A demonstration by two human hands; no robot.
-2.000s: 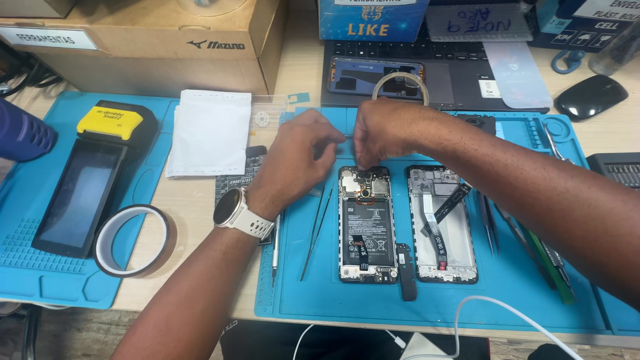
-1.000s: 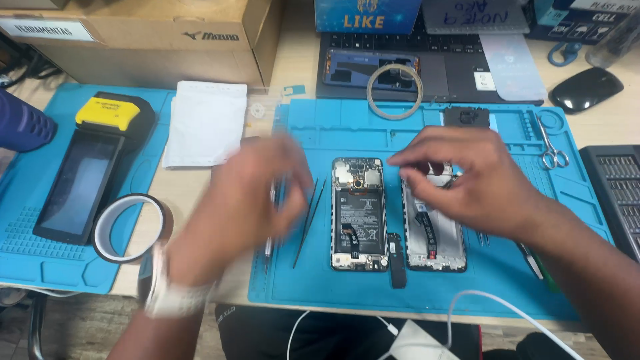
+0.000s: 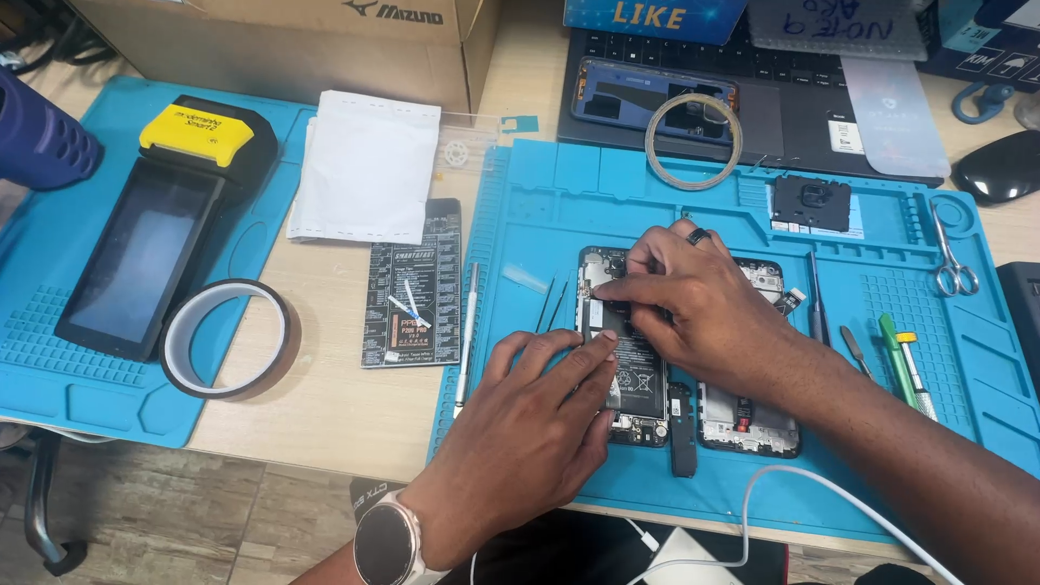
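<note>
An opened smartphone with its battery exposed lies on a blue silicone work mat. My left hand rests over its lower left side, fingertips on a flex cable along the battery. My right hand is above the phone's upper part, its index fingertip on the board's left edge; whether it pinches anything is hidden. Just right lies a second phone frame, partly beneath my right forearm. A narrow black plastic part sits between the phones. Tweezers lie to the left of the first phone.
Scissors, a green pry tool and a screwdriver lie at right. A tape ring overlaps the laptop behind. A white cable crosses the front edge. A tape roll and payment terminal are at left.
Both hands have come down onto the left phone; one second ago they were apart, the left blurred beside it and the right over the second frame. A flex cable now lies along the battery's left side.
</note>
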